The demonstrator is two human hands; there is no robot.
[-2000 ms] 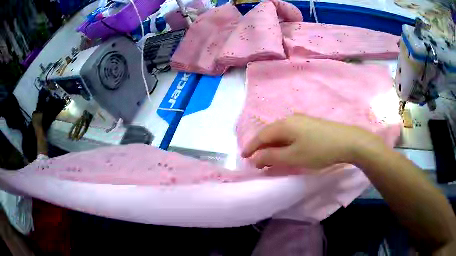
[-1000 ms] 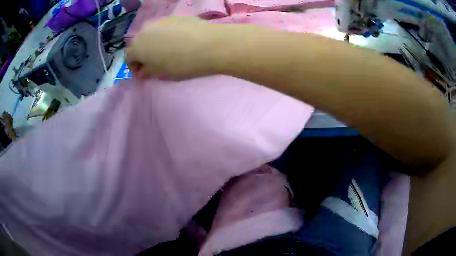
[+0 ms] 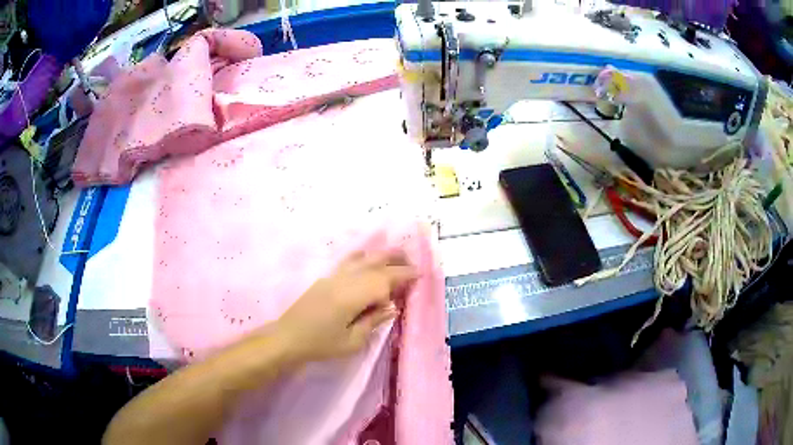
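A pink eyelet panel (image 3: 217, 261) lies flat on the table, its right edge under the sewing machine's needle area (image 3: 429, 161). A narrow folded pink strip runs down its right side and over the table's front edge. Paler plain pink fabric (image 3: 335, 391) hangs below my left hand. My left hand (image 3: 356, 295) comes in from the lower left and lies on the panel beside the strip, fingers bent and blurred. Whether they pinch the cloth cannot be told. My right hand is not in view.
Folded eyelet pieces (image 3: 156, 113) lie behind the panel. Right of the needle are a yellow block (image 3: 447, 181), a black phone (image 3: 550, 226), red-handled snips (image 3: 628, 213), a black-handled screwdriver (image 3: 630, 159) and tangled cream cords (image 3: 713, 226). A ruler strip (image 3: 539, 291) lines the front edge.
The view has swung right to the machine. My right hand, which held the pale fabric at the left, has left the picture. My left hand has come in; the eyelet panel lies flat before it.
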